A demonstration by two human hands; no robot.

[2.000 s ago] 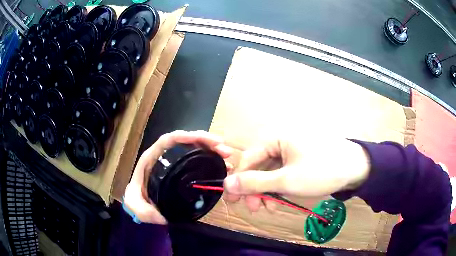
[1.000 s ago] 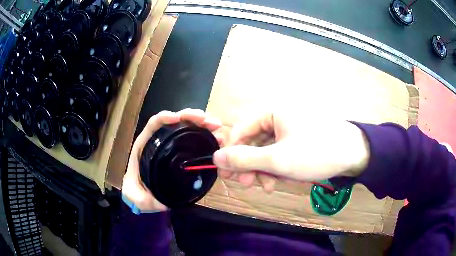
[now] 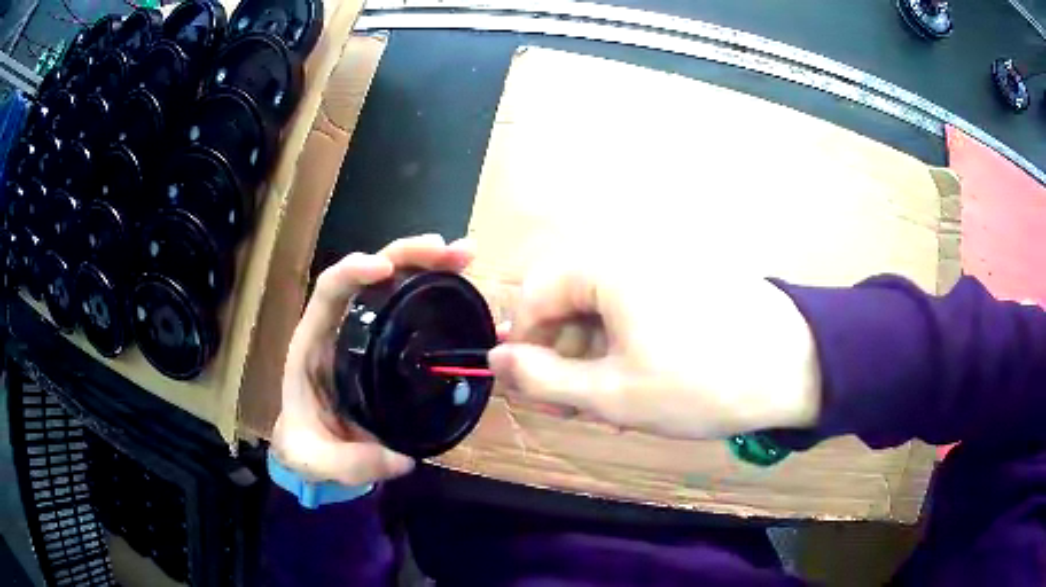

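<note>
My left hand point(image 3: 327, 378) is wrapped around a glossy black housing point(image 3: 430, 401), its round face turned to the right and up. Red and black lead wires point(image 3: 461, 370) come out of the housing's centre. My right hand point(image 3: 574, 355) pinches these wires between thumb and fingers, close to the housing face. A green circuit board point(image 3: 759, 448) shows partly below my right wrist; the wrist and sleeve hide most of it. The wires beyond my right fingers are hidden.
Overlapping rows of black housings point(image 3: 174, 327) lie on cardboard at the left. A cardboard sheet point(image 3: 688, 149) lies in front of me. Beyond are a metal rail point(image 3: 642, 52) and a belt with wired black units point(image 3: 1009, 85). A black crate point(image 3: 69, 459) stands lower left, a red mat point(image 3: 998, 218) right.
The wire trailing from my right hand to the circuit board no longer shows. My right wrist now covers most of the board. The view has shifted, and both hands keep their holds.
</note>
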